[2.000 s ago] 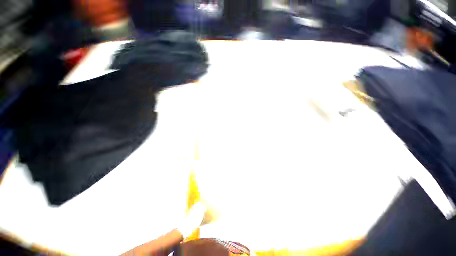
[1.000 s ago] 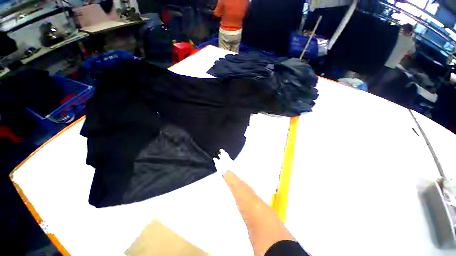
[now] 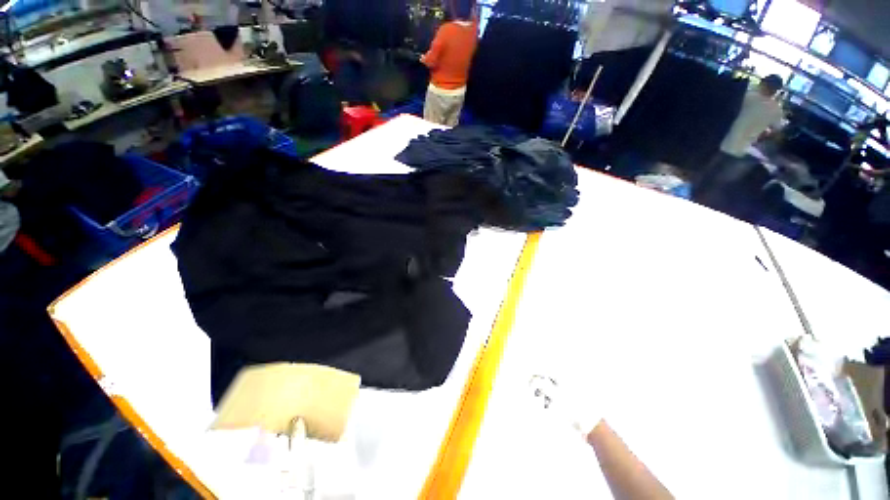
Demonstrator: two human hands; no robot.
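A black part-sewn garment (image 3: pixel 293 225) lies spread over the left part of the table, with a greyer, thinner patch near its front edge. My left hand (image 3: pixel 298 444), in a white glove and nearly washed out by glare, holds a stiff cream card (image 3: pixel 293 395) over the garment's front left edge; its thumb shows on the card. My right hand (image 3: pixel 561 402), also in a white glove, is over the table to the right of the yellow tape, away from the garment. Small dark marks show at its fingertips, but glare hides whether it holds anything.
A dark blue-grey crumpled garment heap (image 3: pixel 532 181) lies behind the black garment. Yellow tape (image 3: pixel 488 361) runs across the white table (image 3: pixel 664 322). A ribbed white tray (image 3: pixel 805 410) with packets stands at right. Blue crates (image 3: pixel 161 200), a red stool (image 3: pixel 359 119) and a person in orange (image 3: pixel 453 59) are beyond.
My right hand has left the garment's front edge and moved right, across the tape. The card has moved up onto the garment's edge, with my left hand now visible. The garment's front right part lies differently.
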